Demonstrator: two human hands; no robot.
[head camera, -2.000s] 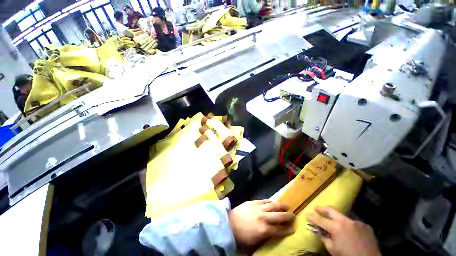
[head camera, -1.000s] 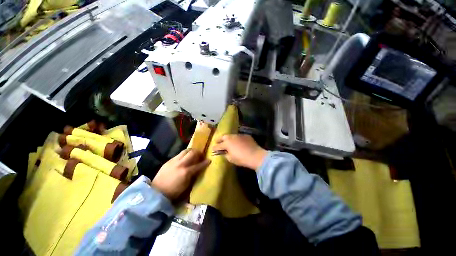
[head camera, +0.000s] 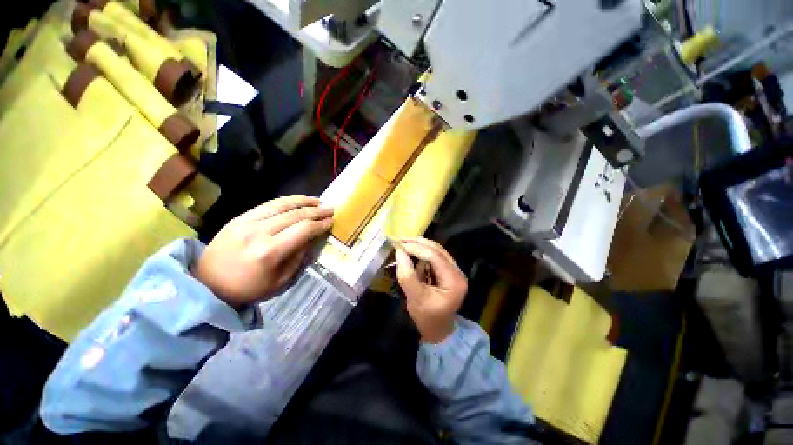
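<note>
The amber template strip (head camera: 383, 178) with a long dark slot lies on the narrow white arm bed (head camera: 343, 265), its far end under the machine head (head camera: 522, 65). The yellow workpiece (head camera: 439, 169) lies along the template's right side. My left hand (head camera: 265, 248) rests flat, fingers together, its fingertips at the template's near left edge, gripping nothing visible. My right hand (head camera: 430, 287) pinches the near edge of the yellow workpiece at the right of the bed. A small dark thing shows among its fingers, too unclear to name. The needle area is hidden.
Yellow pieces with brown rolled ends (head camera: 96, 174) are piled at the left. A flatter yellow pile (head camera: 565, 361) lies at the lower right. A red looped line (head camera: 323, 109) hangs left of the bed. A black-framed touchscreen (head camera: 756, 217) is at the right edge.
The view has moved closer over the bed. The yellow workpiece, earlier spread toward me over the bed's near end, now lies farther right, baring more template and bed. My right hand has moved nearer to me.
</note>
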